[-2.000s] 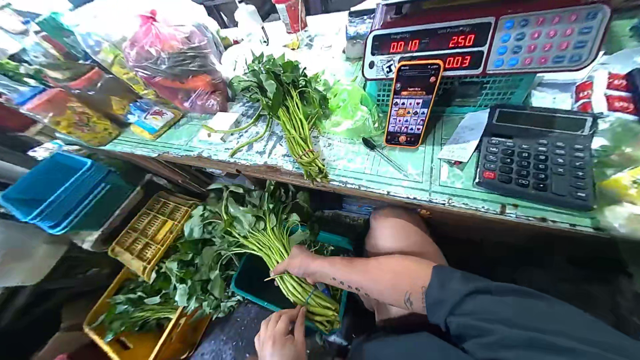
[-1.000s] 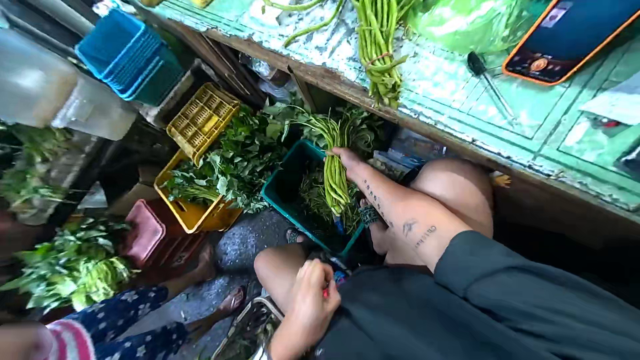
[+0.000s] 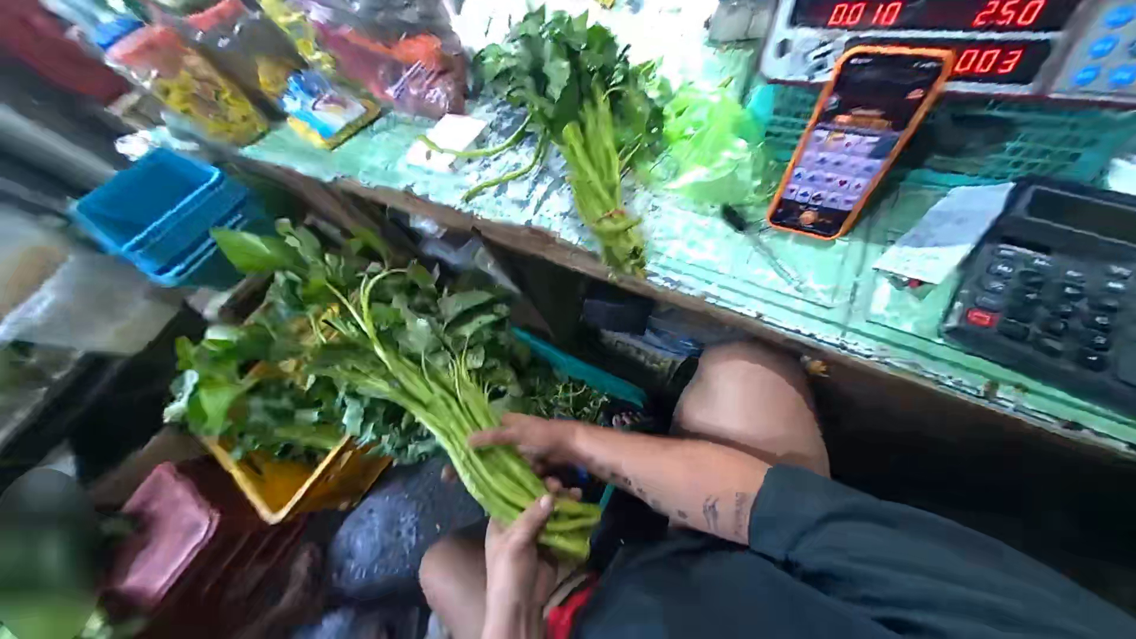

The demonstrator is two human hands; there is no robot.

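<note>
A thick bunch of long-stemmed leafy greens (image 3: 453, 417) lies slanted in front of me, its leaves up and left, its cut stems low at the right. Around the stem ends my left hand (image 3: 524, 541) is closed, thumb on top. My right hand (image 3: 532, 439) rests over the middle of the stems with its fingers curled on them; its grip underneath is hidden. On the green counter sits a second bunch of greens (image 3: 599, 169), tied near its stem ends.
More greens fill a yellow crate (image 3: 293, 497) at the left, beside blue baskets (image 3: 160, 213) and a red crate (image 3: 240, 532). A teal crate (image 3: 577, 368) is under the counter's edge (image 3: 692, 302). The counter holds a phone (image 3: 856, 142), a calculator (image 3: 1056, 293) and a scale (image 3: 914, 44).
The bunch has come up from over the teal crate. My left hand, apart from the stems one second ago, now holds their ends. The view has swung back toward the counter.
</note>
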